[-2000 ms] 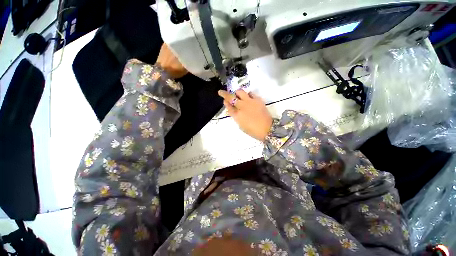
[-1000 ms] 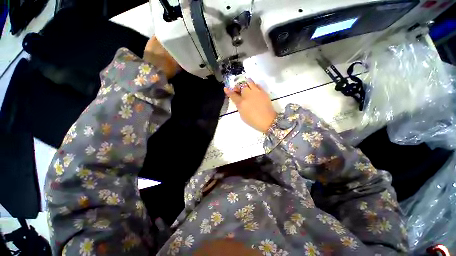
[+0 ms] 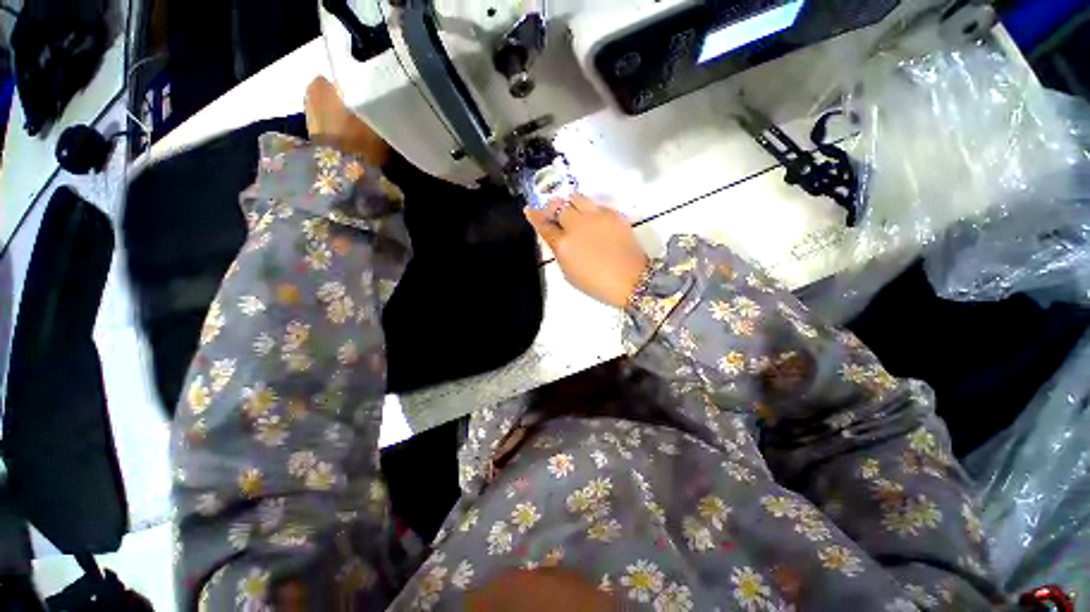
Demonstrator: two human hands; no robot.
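A black fabric panel (image 3: 466,281) with rounded corners lies on the white machine table and passes under my left forearm. Its right edge reaches the lit presser foot and needle area (image 3: 544,173). My right hand (image 3: 594,248) has its fingertips at the panel's edge, just in front of the presser foot. Whether they pinch the fabric cannot be told. My left hand (image 3: 343,124) is at the panel's far edge, left of the machine head, partly hidden by the sleeve; its fingers are not clear.
The white sewing machine head (image 3: 418,108) stands ahead. Black snips (image 3: 815,167) with cord lie to its right, beside a crumpled clear plastic bag (image 3: 956,155). A long black cut piece (image 3: 66,371) lies at left. A dark strap heap (image 3: 96,592) is lower left.
The panel has turned and shifted, and its rounded corner now shows near the table's front edge. My left hand has moved slightly left and forward. The view has shifted a little.
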